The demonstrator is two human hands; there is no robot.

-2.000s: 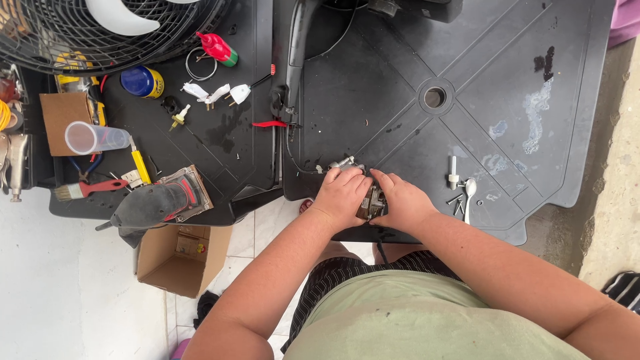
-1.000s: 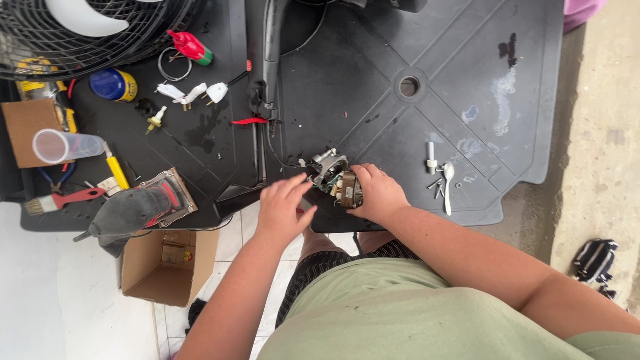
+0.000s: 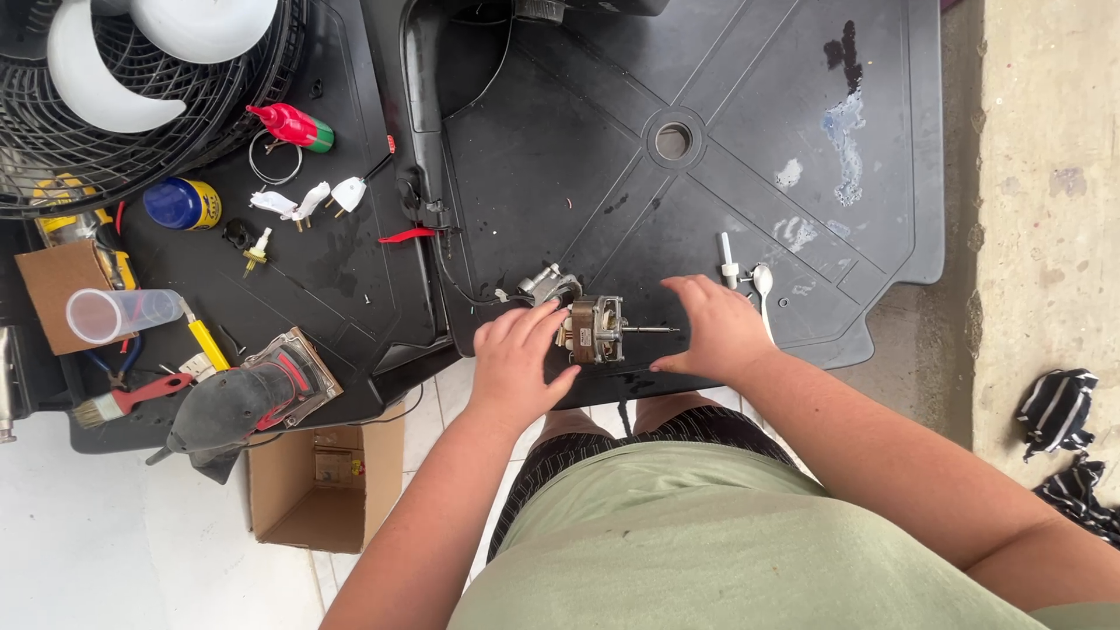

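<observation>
An electric fan motor (image 3: 596,330) lies on the black plastic table, its metal shaft (image 3: 652,330) pointing right. My left hand (image 3: 523,363) is at the motor's left side, fingertips beside its copper windings; whether they touch it I cannot tell. My right hand (image 3: 719,331) is spread apart beyond the shaft's tip, with nothing in it. A grey metal gearbox part (image 3: 549,284) sits just behind the motor, with a black cable leading off to the left. Right of these are a white plastic spindle (image 3: 728,262) and a white spoon (image 3: 763,284), with small screws between them.
At the left are a fan grille (image 3: 201,131) with pale blades, a red glue bottle (image 3: 296,128), a blue-lidded jar (image 3: 182,204), white plugs (image 3: 348,194), a paintbrush (image 3: 131,401), a yellow cutter (image 3: 207,343) and a sander (image 3: 232,407). A cardboard box (image 3: 383,472) stands below.
Two seconds ago both hands were around the motor. My right hand has let go of it and moved right, fingers spread. The motor's shaft now shows, pointing right.
</observation>
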